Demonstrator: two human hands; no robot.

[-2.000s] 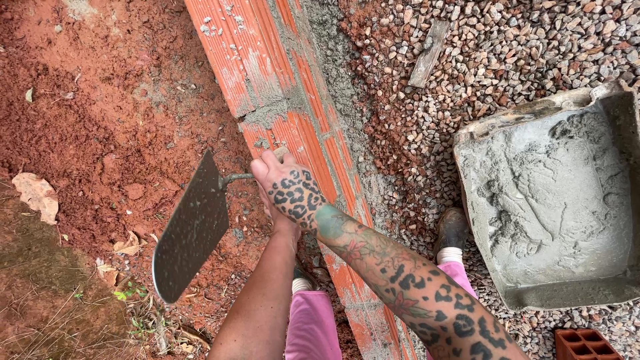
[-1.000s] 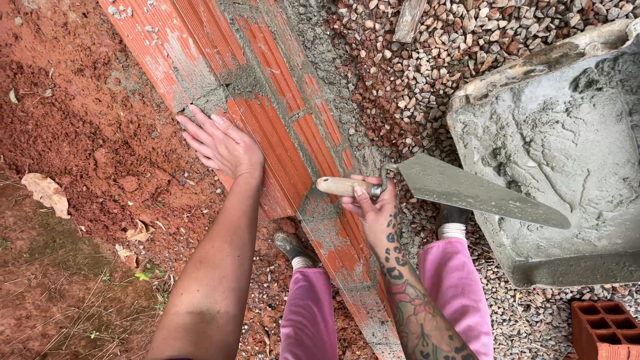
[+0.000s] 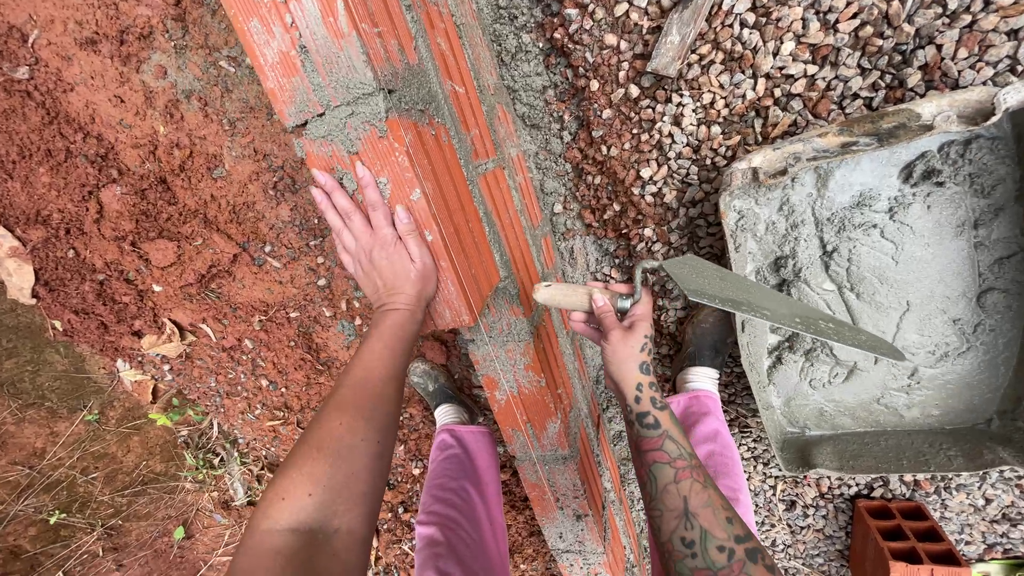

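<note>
My left hand [image 3: 384, 248] lies flat, fingers a little spread, on the face of a hollow clay brick [image 3: 452, 216] at the top of a low brick wall. Grey mortar [image 3: 348, 120] fills the joint at the brick's far end. In my right hand [image 3: 620, 328] is the wooden handle of a mason's trowel [image 3: 776, 308]; its mortar-smeared blade points right, over the edge of the mortar trough. A thin string line [image 3: 508, 384] runs lengthwise along the wall.
The trough [image 3: 848, 460] holding wet mortar [image 3: 880, 256] stands at the right on gravel [image 3: 808, 48]. A loose hollow brick [image 3: 904, 532] is at the lower right, a piece of wood [image 3: 678, 36] at the top. Red soil [image 3: 160, 200] borders the wall's left side. My boots [image 3: 440, 388] straddle the wall.
Two seconds ago both hands were together at the trowel handle, with the blade left of the wall. The trowel is now at the right in my right hand, and my left hand rests on the brick.
</note>
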